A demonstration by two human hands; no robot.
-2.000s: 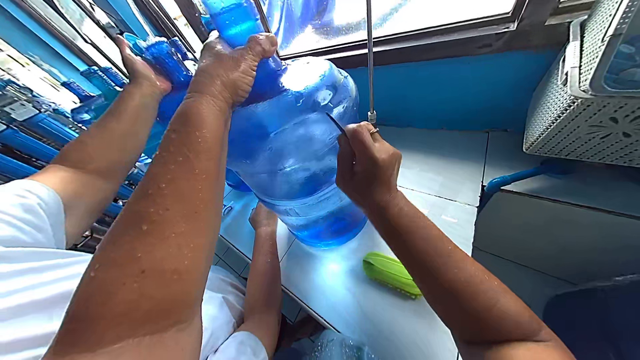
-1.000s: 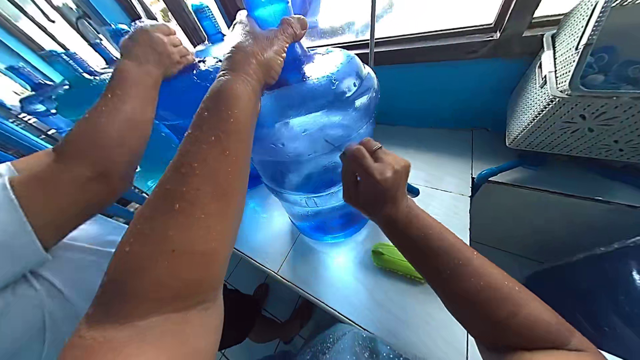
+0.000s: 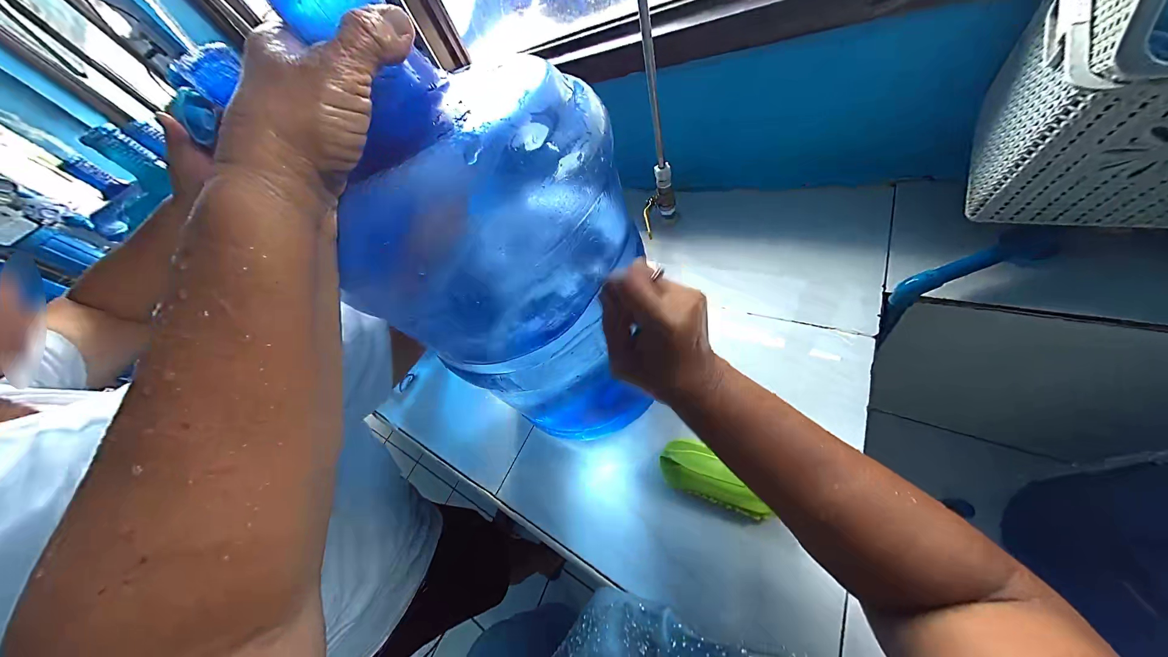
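Note:
A large clear-blue plastic water bottle stands tilted on the white tiled counter. My left hand is closed around the bottle's neck at the upper left. Against the bottle's right side is my right hand, its fingers curled; it is blurred, and whether it holds a thin object is hidden. A green scrub brush lies on the counter below my right hand, not touched by it.
A person in a white shirt is close on the left, beside more blue bottles. A metal pipe with a valve rises behind the counter. A white perforated basket stands upper right, near a blue pipe. A wet clear bottle is at the bottom.
The dark thin piece seen at my right hand two seconds ago no longer shows. My right hand has moved lower along the bottle's side. My left hand keeps its hold on the neck.

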